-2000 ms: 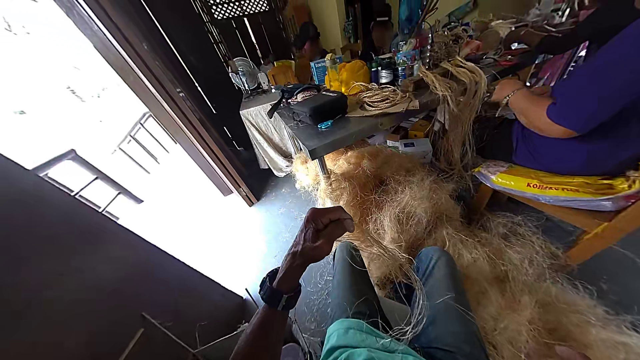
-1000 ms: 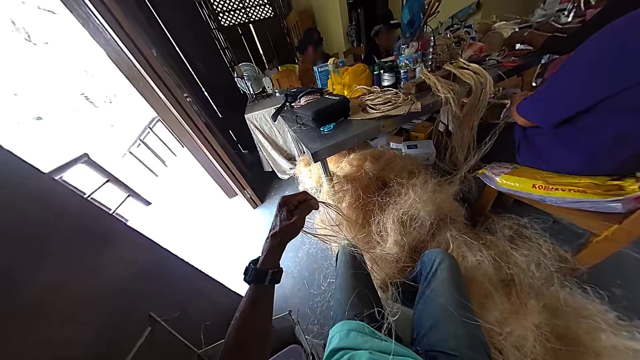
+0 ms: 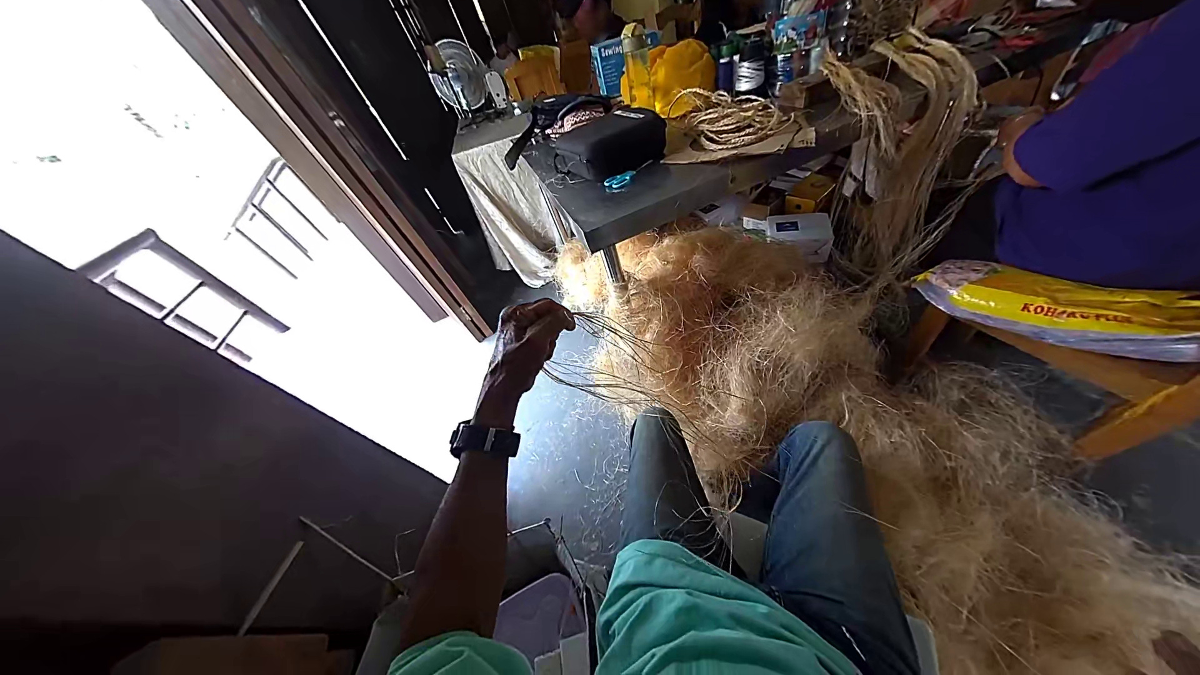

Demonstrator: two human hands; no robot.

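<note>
My left hand (image 3: 532, 342), with a dark watch (image 3: 484, 439) on its wrist, is closed around a few thin strands of plant fibre (image 3: 609, 342). The strands run from its fingertips to the right, toward a large loose heap of pale tan fibre (image 3: 750, 328) on the floor. The heap lies in front of my knees and spreads down the right side. At the bottom right edge a small dark patch (image 3: 1177, 652) could be part of my right hand; too little of it shows to tell what it does.
Ahead stands a dark table (image 3: 647, 211) with a black case (image 3: 611, 143), blue-handled scissors (image 3: 621, 181) and coiled rope (image 3: 736, 120). Fibre hanks (image 3: 923, 141) hang over its side. A person in purple (image 3: 1106, 178) sits at the right by a wooden chair (image 3: 1134, 412). An open doorway is at the left.
My left hand first moved left and a little down from above my knee. Its strands now stretch out to the right more visibly. The person in purple has drawn their forearm back.
</note>
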